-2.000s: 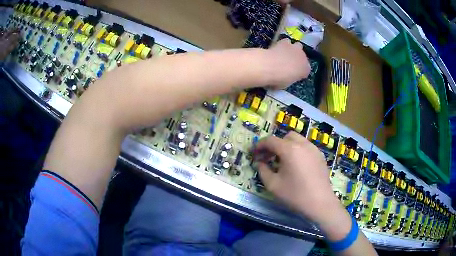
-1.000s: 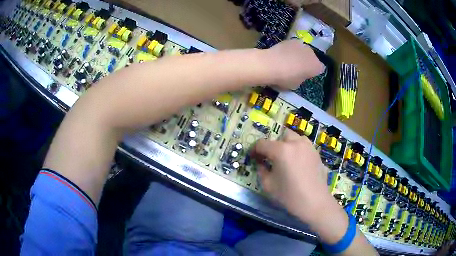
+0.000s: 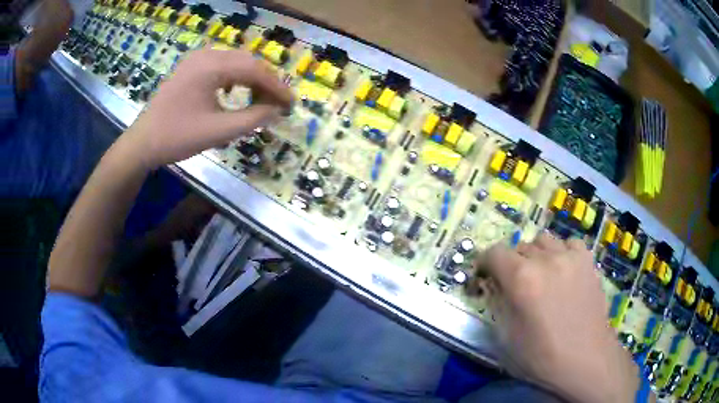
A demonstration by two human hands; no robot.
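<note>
A long row of cream circuit boards (image 3: pixel 410 185) with yellow and black parts lies on the silver rail. My left hand (image 3: pixel 213 106) is over the boards left of centre, fingers curled, thumb and fingertips close together; whether a tiny part is between them I cannot tell. My right hand (image 3: pixel 552 303), with a blue wrist strap (image 3: pixel 643 387), is palm down over a board right of centre, its fingertips low beside the silver-topped capacitors (image 3: pixel 461 260). Its fingertips are dark and blurred, so any held part is hidden. The black tray (image 3: pixel 591 114) holds small green components.
A pile of black capacitors (image 3: pixel 524 47) lies beyond the rail. Yellow-ended strips (image 3: pixel 652 149) lie right of the tray. A clear bag with something yellow (image 3: pixel 587 51) is behind the tray. Another person's hand (image 3: pixel 43 31) is at upper left. Pale strips (image 3: pixel 217 268) are below the rail.
My left hand has left the green-component tray and moved left over the boards. My right hand stays low over a board. The view has shifted, and another person's hand shows at upper left.
</note>
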